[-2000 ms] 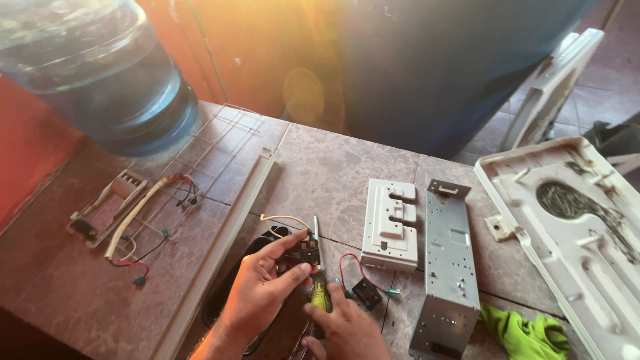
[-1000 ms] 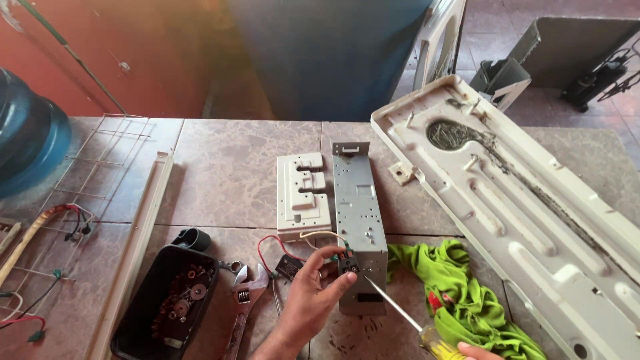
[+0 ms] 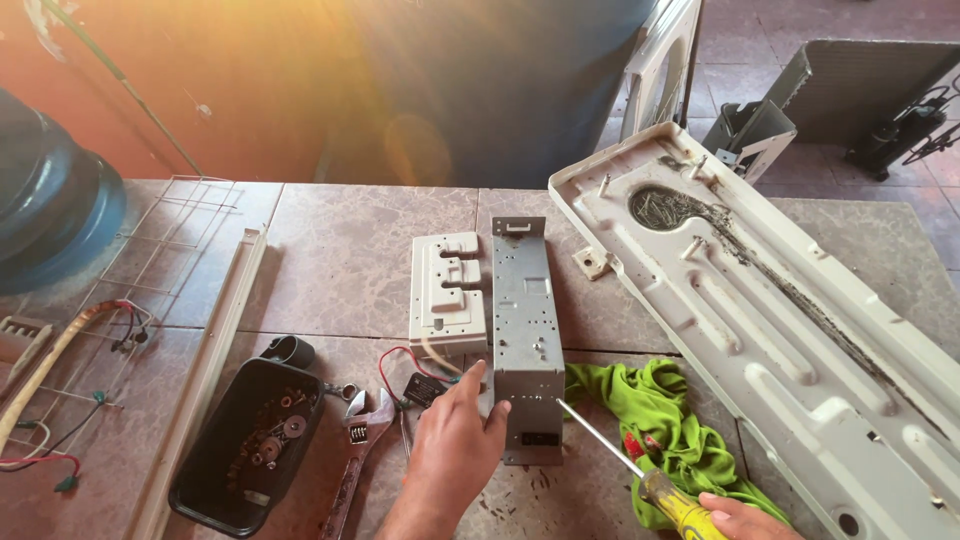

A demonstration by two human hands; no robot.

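My left hand [image 3: 455, 442] is spread over the tabletop at the left side of a grey metal bracket box [image 3: 525, 322], with nothing visible between thumb and index finger; what lies under the palm is hidden. Beside its fingers are a black capacitor-like block [image 3: 424, 390] with red wires and a cream wire [image 3: 439, 356]. In my right hand [image 3: 742, 517], at the bottom edge, is the yellow and black handle of a screwdriver [image 3: 660, 491]. Its shaft points up-left, the tip near the box's lower right side. A white formed plate [image 3: 448, 300] lies left of the box.
A black tray [image 3: 244, 450] of screws and washers and an adjustable wrench [image 3: 360, 450] lie left. A green cloth [image 3: 675, 435] is right of the box, beside a large white metal panel [image 3: 795, 360]. A long rail [image 3: 202, 375], wire rack [image 3: 150, 240] and water jug [image 3: 60, 195] stand farther left.
My left hand has released the small black component it held one second ago, and its fingers have spread. The screwdriver tip has come away from that hand. The view has swung right since the earliest frame.
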